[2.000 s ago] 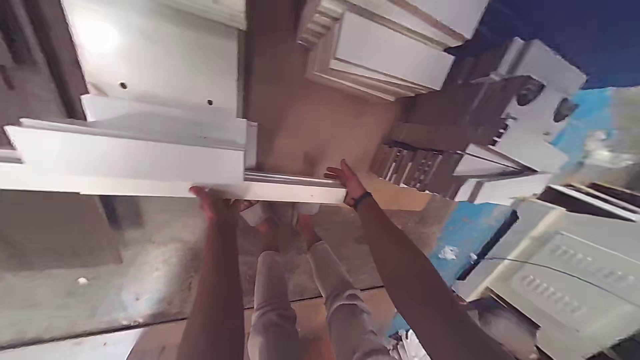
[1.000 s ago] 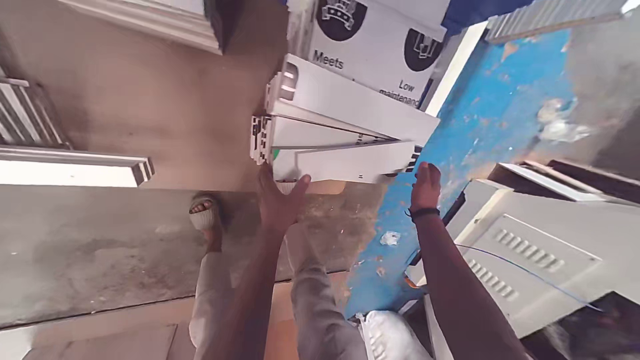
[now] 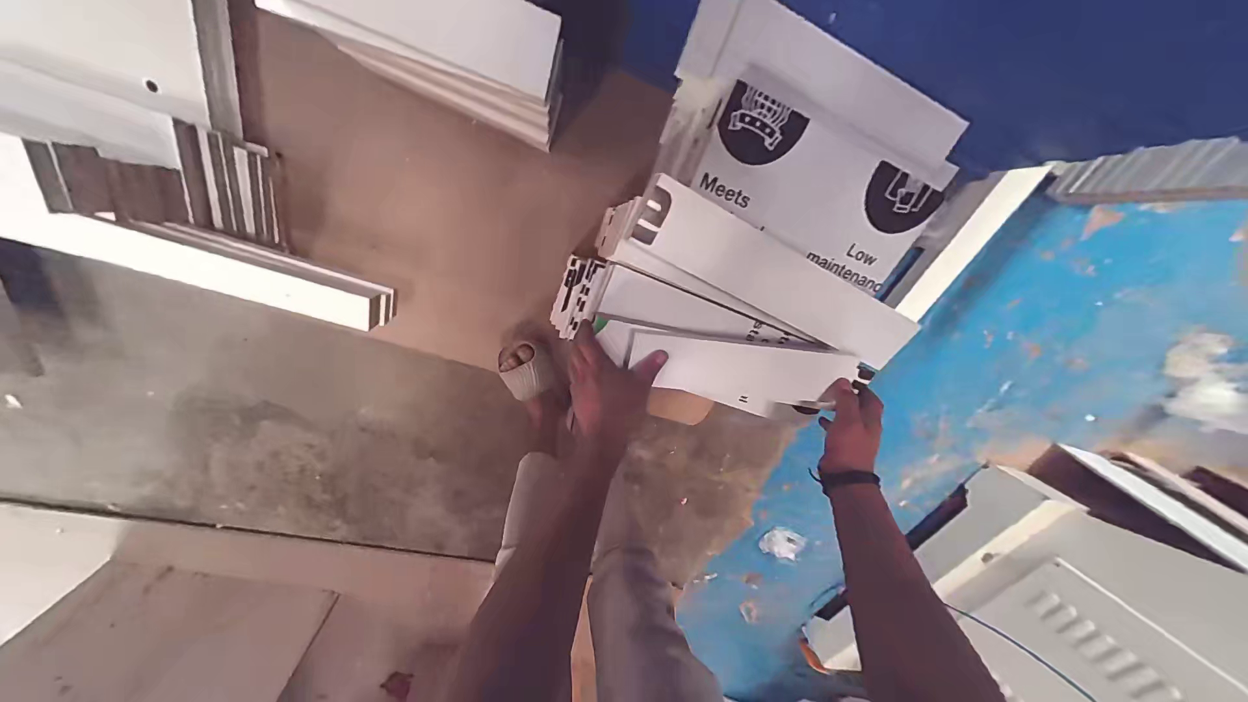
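My left hand grips the left end of a white panel, its thumb lying on top. Around the same panel's right end close the fingers of my right hand, which has a dark band at the wrist. Directly behind, more white panels lie fanned out in a stack, their slotted ends facing left. Beyond them is a white printed carton with dark round emblems. The undersides of the panel and my fingertips are partly hidden.
Long white boards lie at the left, with stacked panels farther back. A vented metal cabinet stands at the lower right beside the blue-painted floor. My sandalled foot is close to my left hand.
Two seconds ago my hands were on a long white board; now they are at the shorter panel by the printed carton. The view has shifted to the right. Since one second ago my right hand has closed on the panel's end.
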